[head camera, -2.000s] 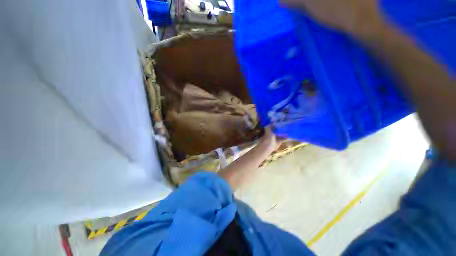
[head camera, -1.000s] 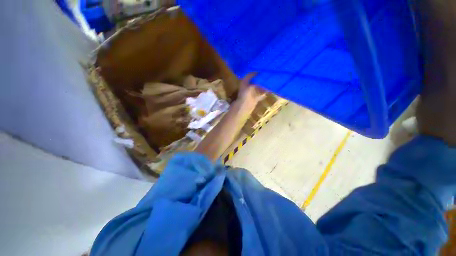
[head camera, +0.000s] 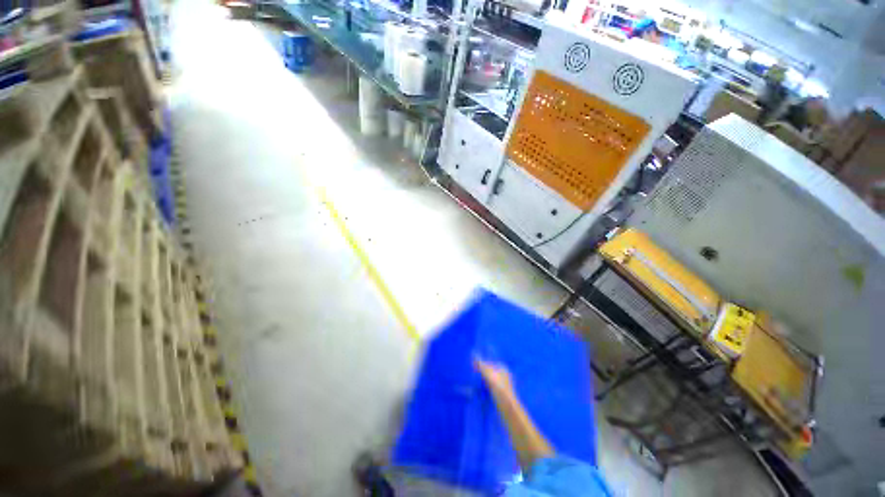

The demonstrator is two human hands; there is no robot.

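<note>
A blue plastic crate [head camera: 548, 354] is tilted in front of me at the bottom centre, blurred. My right hand [head camera: 500, 381] is on the crate and holds it, its forearm and light blue sleeve coming from the bottom edge. The fingers are blurred, and how they grip is hard to see. What the crate contains, if anything, cannot be told. My left hand is not in view.
Wooden pallets or crates [head camera: 87, 262] stand at the left beside yellow-black floor tape [head camera: 221, 388]. A yellow line [head camera: 364, 257] runs along the pale floor. An orange-panelled machine [head camera: 577, 141], a grey cabinet and a dark-framed stand [head camera: 670, 281] are at the right. A green-topped bench [head camera: 369, 63] is behind.
The view has turned away from the large waste carton to the aisle. The crate has moved from the upper right to the bottom centre. My left hand has left the view.
</note>
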